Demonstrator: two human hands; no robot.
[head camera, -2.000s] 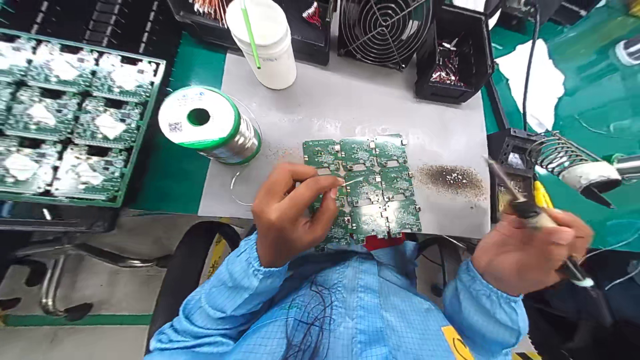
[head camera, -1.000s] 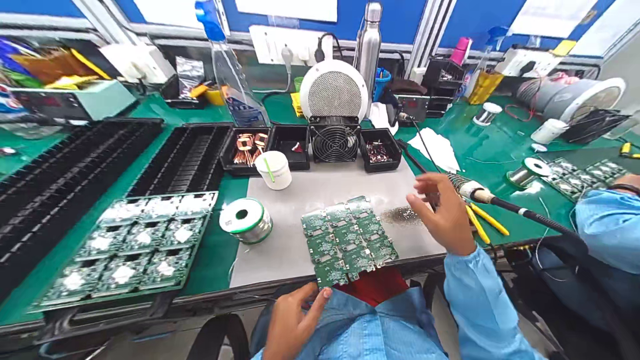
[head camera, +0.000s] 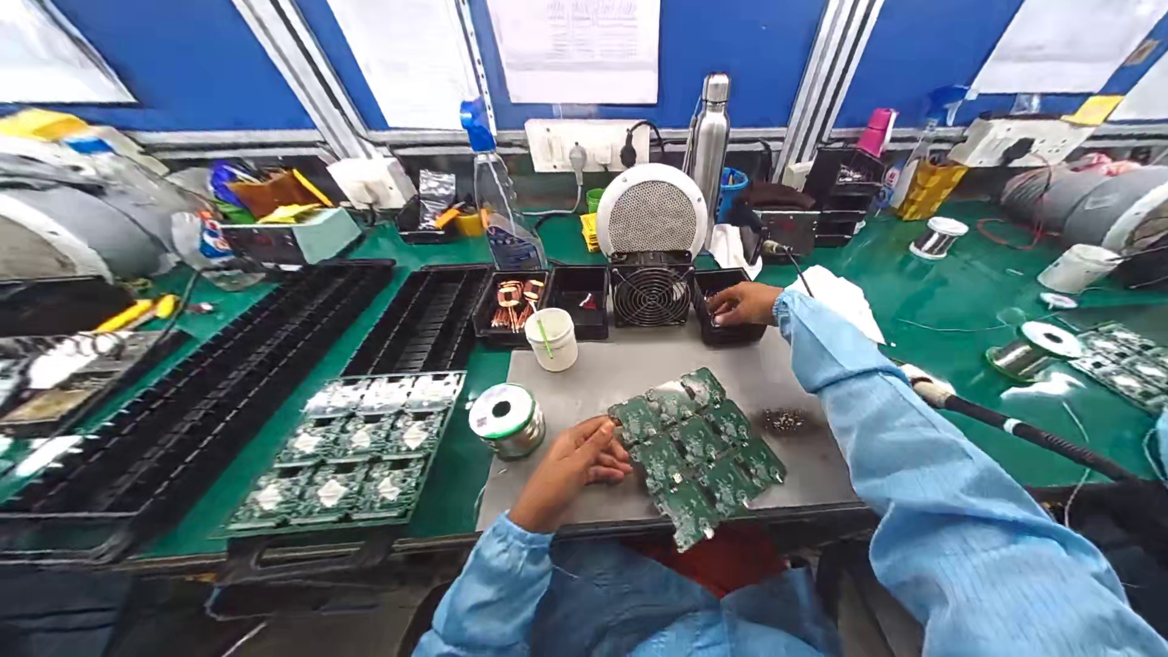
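A green panel of circuit boards (head camera: 698, 447) lies turned at an angle at the front of the grey mat (head camera: 584, 374), its lower corner past the mat's edge. My left hand (head camera: 579, 465) grips the panel's left edge between thumb and fingers. My right hand (head camera: 744, 303) reaches into the black bin of small parts (head camera: 730, 336) right of the black fan (head camera: 651, 294); its fingertips are partly hidden there. Left of the panel stands a spool of solder wire (head camera: 506, 422), with a white tub (head camera: 552, 339) behind it. Small dark bits (head camera: 785, 420) lie right of the panel.
Another board panel (head camera: 351, 447) rests on a black rack at left. Long black trays (head camera: 210, 383) extend behind it. Bins with copper coils (head camera: 518, 306) and red parts (head camera: 580, 301) flank the fan. A soldering iron's holder and cable (head camera: 1004, 422) are under my right sleeve's side, near white tissue (head camera: 839, 301).
My right hand held a soldering iron two seconds ago, was raised without it one second ago, and is now in the parts bin. My left hand now grips the panel's left edge, and the panel has turned.
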